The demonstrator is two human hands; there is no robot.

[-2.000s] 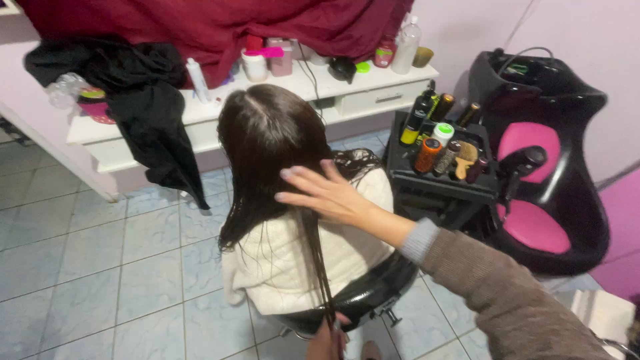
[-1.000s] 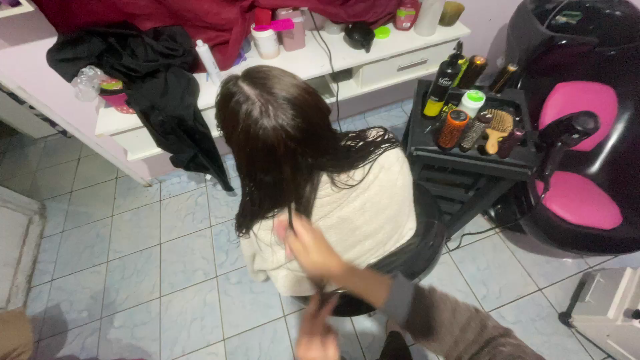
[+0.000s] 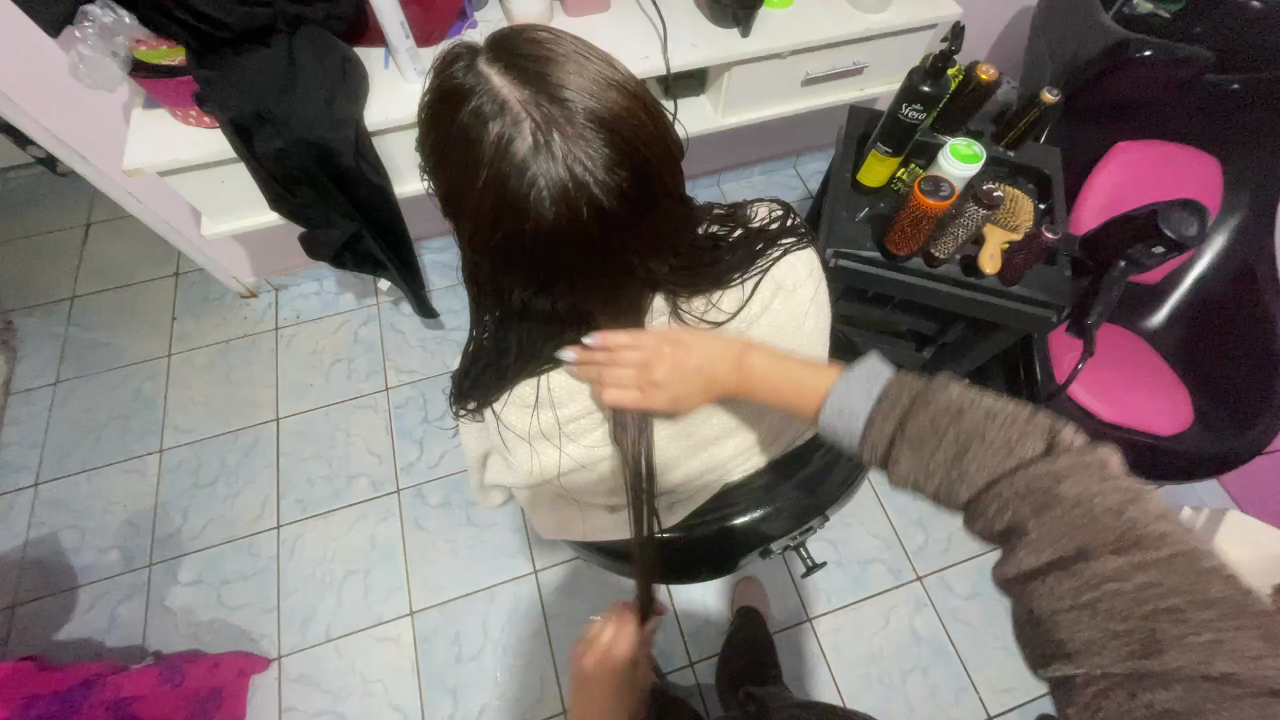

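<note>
A person with long, damp dark hair [image 3: 560, 170] sits facing away from me, a cream towel [image 3: 740, 430] around the shoulders. My left hand [image 3: 612, 655] is closed around the lower end of a long hair strand [image 3: 640, 500] at the bottom of the view. Higher up, near the nape, my right hand [image 3: 665, 370] lies across the top of that strand, palm down, its fingers stretched out to the left. Whether the right hand's hidden thumb pinches any hair cannot be seen.
A black trolley [image 3: 940, 280] at the right holds round hairbrushes [image 3: 915, 220], a paddle brush [image 3: 1003, 225] and bottles. A hair dryer [image 3: 1140, 240] hangs beside it, by a black and pink chair [image 3: 1120, 380]. Ahead is a white shelf [image 3: 800, 110] with a draped black cloth [image 3: 300, 150].
My right hand, lower on the hair one second ago, is now up near the nape with fingers straight. My left hand still holds the strand's lower part. The view has moved closer.
</note>
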